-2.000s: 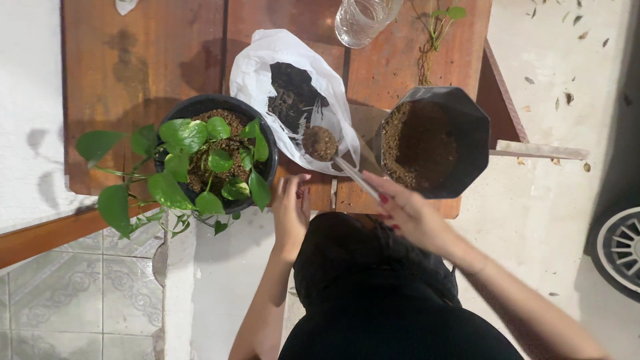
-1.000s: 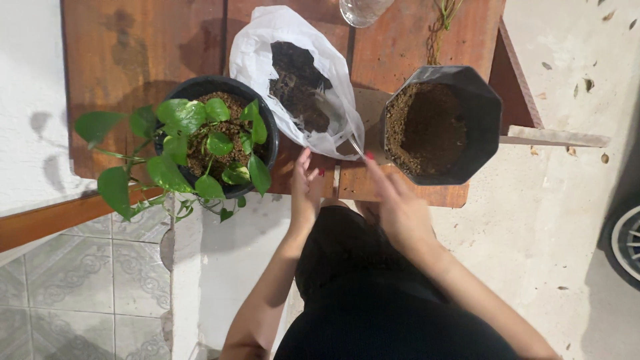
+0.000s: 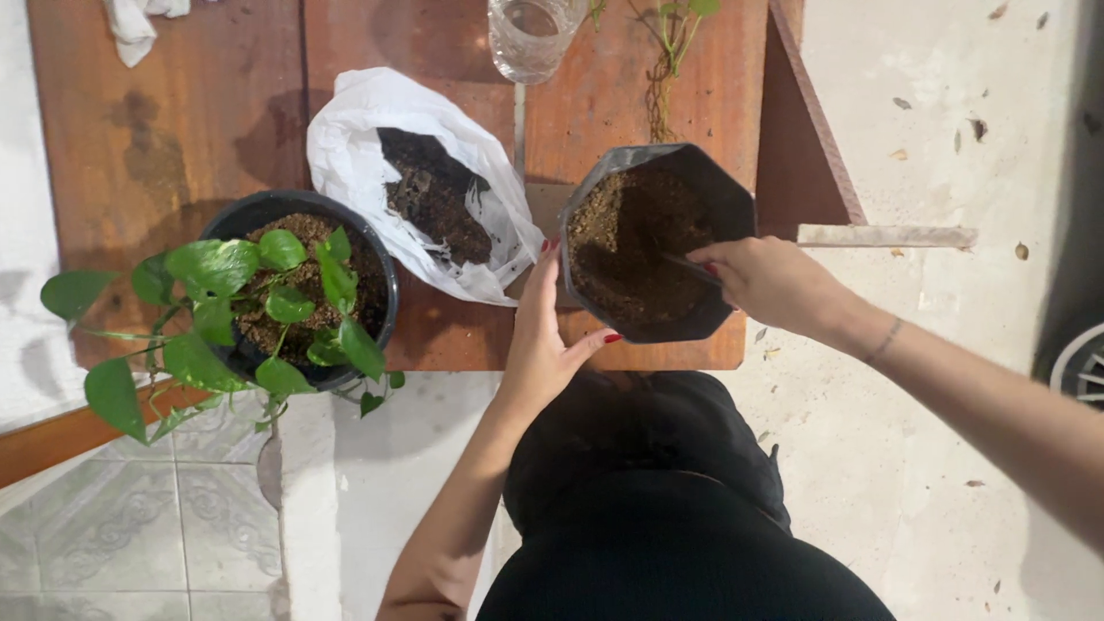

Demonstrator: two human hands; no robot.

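My right hand (image 3: 759,280) grips a spoon (image 3: 690,266) whose lower part is inside the black octagonal plant pot (image 3: 720,185), down at the soil (image 3: 647,250). My left hand (image 3: 552,328) rests against the near left wall of that pot, fingers spread along its side. Left of it lies an open white plastic bag (image 3: 362,129) with dark soil (image 3: 435,198) inside. Further left stands a round black pot (image 3: 390,297) with a leafy pothos plant (image 3: 207,267) in brown soil.
A clear container (image 3: 528,43) stands at the table's far side, with a rooted plant cutting (image 3: 662,95) right of it. A white cloth (image 3: 134,30) lies far left. The wooden table (image 3: 207,103) ends just before my body; a light strip (image 3: 888,235) juts out at right.
My right hand has moved from the white bag to the octagonal pot, bringing the spoon into it. My left hand has moved right, from beside the bag to the pot's side.
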